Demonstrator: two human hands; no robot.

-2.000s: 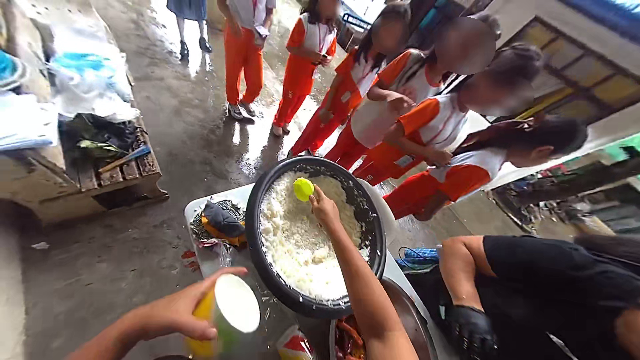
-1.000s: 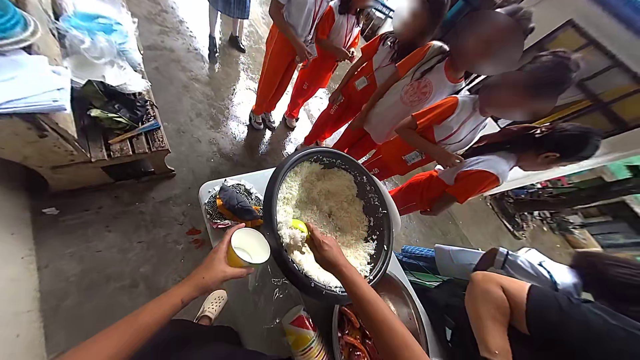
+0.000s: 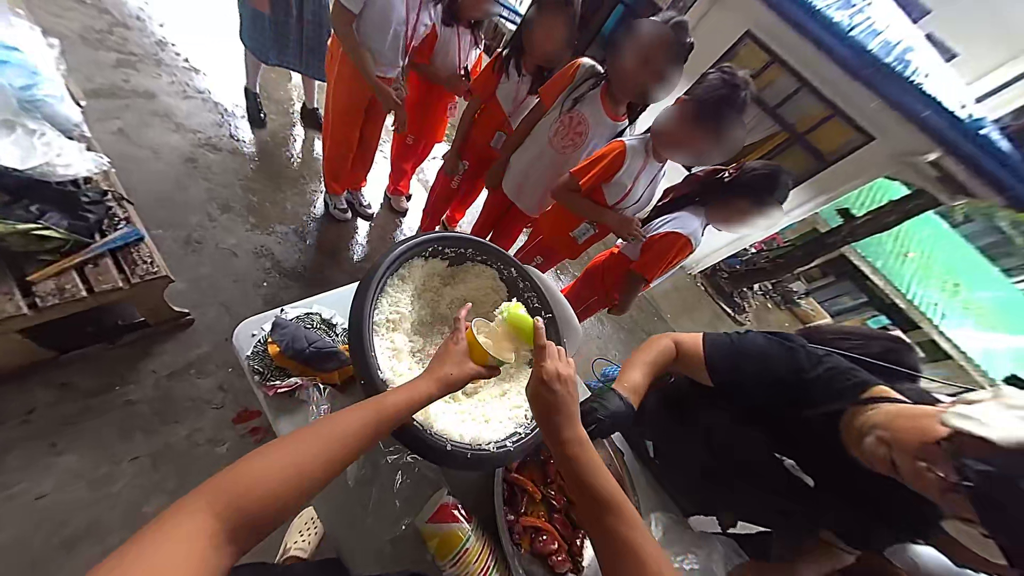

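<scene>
My left hand (image 3: 458, 362) holds a yellow paper cup (image 3: 490, 342), tilted to the right, above a large round black pot of cooked white rice (image 3: 428, 308). Close to the cup's mouth, my right hand (image 3: 552, 372) grips a lime-green scoop (image 3: 516, 322) with rice on it. The scoop and cup are almost touching; whether they touch I cannot tell. How much the cup holds is partly hidden. Below the pot lie a stack of printed paper cups (image 3: 458, 536) and a metal tray of reddish-brown cooked food (image 3: 544, 516).
The pot stands on a white table (image 3: 276, 400) with a dark and orange cloth bundle (image 3: 308, 348) at its left. A co-worker in black, with a black-gloved hand (image 3: 608, 412), is at the right. Several people in orange and white stand beyond. A wooden bench (image 3: 104, 276) is at the left.
My left hand has brought the cup from beside the pot to above the rice. My right hand has lifted the scoop out of the rice toward the cup.
</scene>
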